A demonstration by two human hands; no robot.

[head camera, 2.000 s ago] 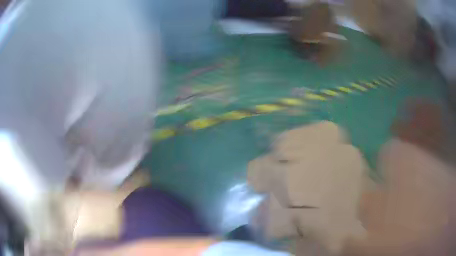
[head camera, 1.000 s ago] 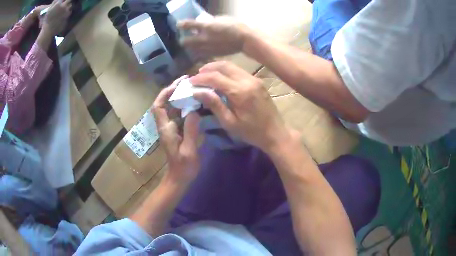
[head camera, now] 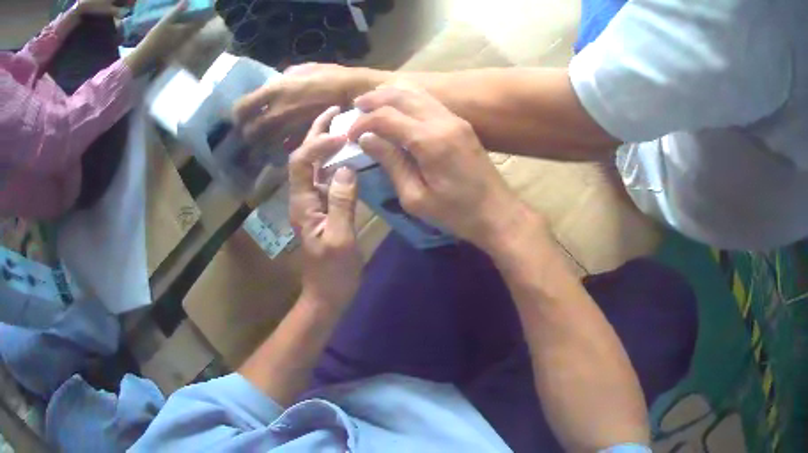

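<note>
A pale blue-grey retail box [head camera: 390, 200] is held between both hands above the purple-covered lap. Its white end flap [head camera: 350, 152] faces up and towards me, partly hidden by fingers. My left hand [head camera: 326, 195] holds the box's left side, with the thumb at the flap. My right hand [head camera: 434, 159] lies over the top and right side, with fingertips on the flap's upper edge. A dark patch shows on the box's side. I cannot tell whether the flap is fully tucked in.
A neighbour's arm [head camera: 523, 111] reaches from the right to blurred white-ended retail boxes [head camera: 217, 111]. Dark cylinders [head camera: 306, 35] stand behind on the brown cardboard mat [head camera: 235, 296]. A shipping label [head camera: 270, 228] lies left of my left hand. A person in pink sits left.
The box has turned, showing more of its long side. My hands remain on it, slightly farther right. The neighbour's hand has moved left to the open boxes, which have also shifted left.
</note>
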